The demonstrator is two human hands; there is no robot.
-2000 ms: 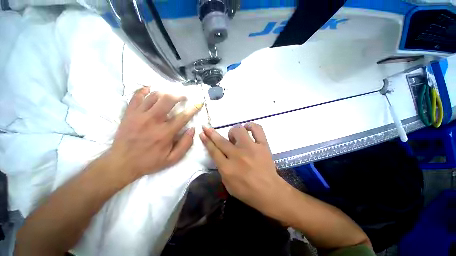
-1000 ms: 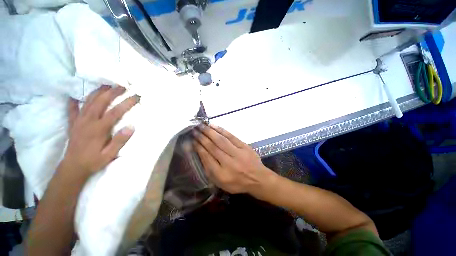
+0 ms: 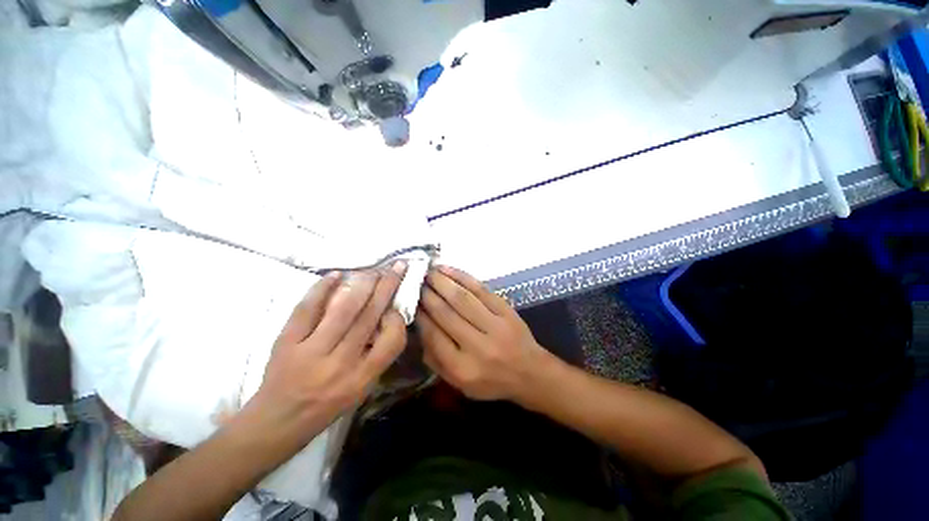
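White padded lining (image 3: 194,305) fills the left side and spills over the table's front edge. A narrow dark seam edge (image 3: 377,261) runs along it towards the table's front. My left hand (image 3: 336,341) pinches the lining's edge just below this seam. My right hand (image 3: 474,331) has its fingertips on the same edge, close to the left fingertips, with a small white fold between them. The presser foot and needle area (image 3: 379,100) of the sewing machine (image 3: 428,31) is above and behind both hands.
A measuring tape (image 3: 652,244) runs along the table's front edge. A white rod lever (image 3: 825,173) and green and yellow snips (image 3: 898,137) are at the right. A blue crate (image 3: 682,305) with dark cloth (image 3: 805,356) is below. A blue bit lies by the needle area.
My left hand has moved right and down from lying flat on the lining to pinching its edge beside my right hand. The lining's dark seam now shows. The view has shifted.
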